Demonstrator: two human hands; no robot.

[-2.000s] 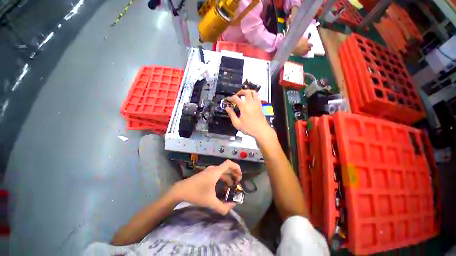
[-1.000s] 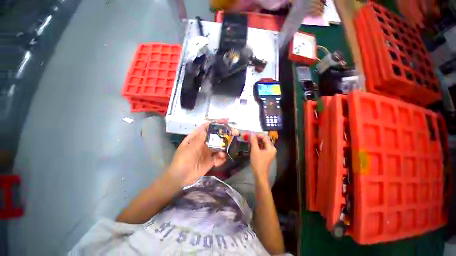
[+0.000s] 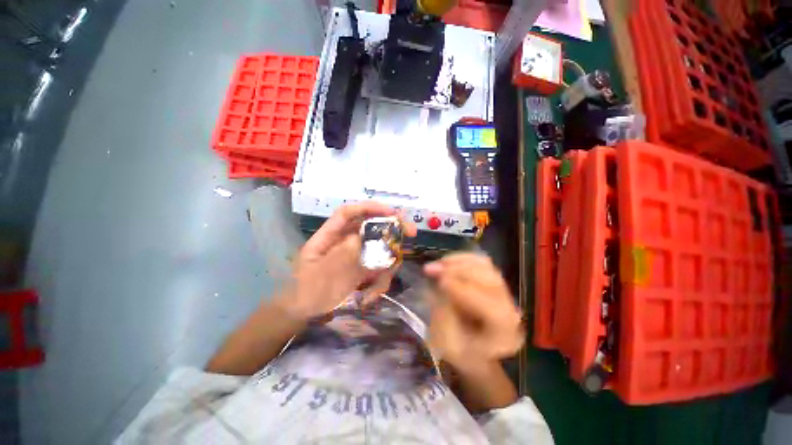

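Note:
My left hand (image 3: 334,261) holds a small electronic unit (image 3: 380,244) in its fingertips, just in front of the station's front edge. The unit has a silvery-white inner face, a dark upper part and a brownish piece at its right side. My right hand (image 3: 473,308) is blurred, to the right of the unit and apart from it, with curled fingers; I cannot tell if it holds anything. A thin white cable (image 3: 406,315) runs over my lap below the hands. The black fixture (image 3: 412,63) stands at the back of the white station plate (image 3: 395,165).
A black handheld tester (image 3: 476,167) with lit screen lies on the plate's right. A long black part (image 3: 344,94) lies left. Red trays (image 3: 265,109) are stacked left; more red trays (image 3: 695,269) stand on the green bench. A red-edged white box (image 3: 538,63) is beyond the tester.
My right hand has left the fixture, come near the unit, then moved right and down, away from it. My left hand has raised the unit to the station's front edge. The white cable now shows.

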